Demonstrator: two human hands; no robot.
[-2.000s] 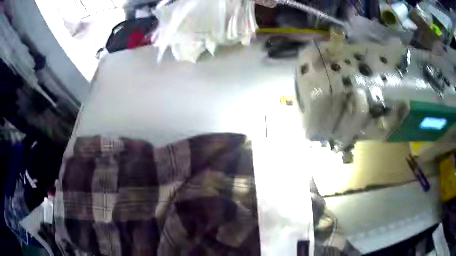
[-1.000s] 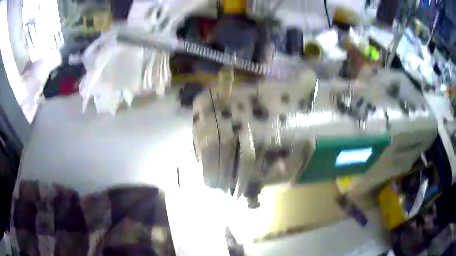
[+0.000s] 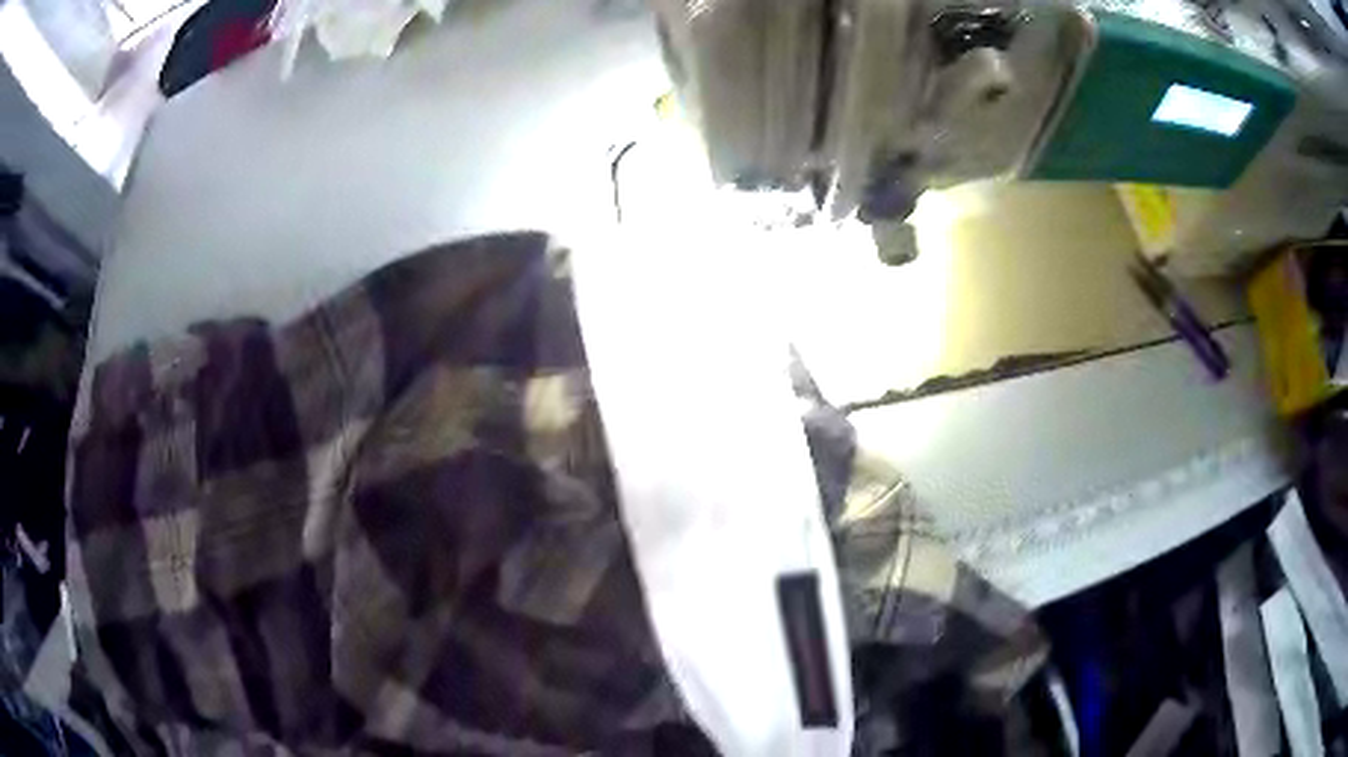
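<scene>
A long white band point(image 3: 710, 488) runs from the bright glare under the machine head down to the bottom edge. A small dark label point(image 3: 807, 651) lies on its lower right part. Brown, cream and grey plaid cloth point(image 3: 444, 503) lies bunched left of the band, and more plaid shows on its right side. The sewing machine point(image 3: 887, 89) has a green panel with a lit display at the upper right. Glare hides the needle and presser foot. Neither of my hands is in the picture.
Purple thread snips point(image 3: 1180, 318) lie right of the machine head, beside a yellow box point(image 3: 1289, 333). A tan board point(image 3: 1005, 289) with a ragged dark edge is under the machine arm. White strips point(image 3: 1283, 651) hang at the lower right. A white cloth bundle point(image 3: 355, 22) is at the top left.
The camera view has swung right, then back left and down. The label now shows fully on the band, and the machine head sits higher in view. No hand has appeared.
</scene>
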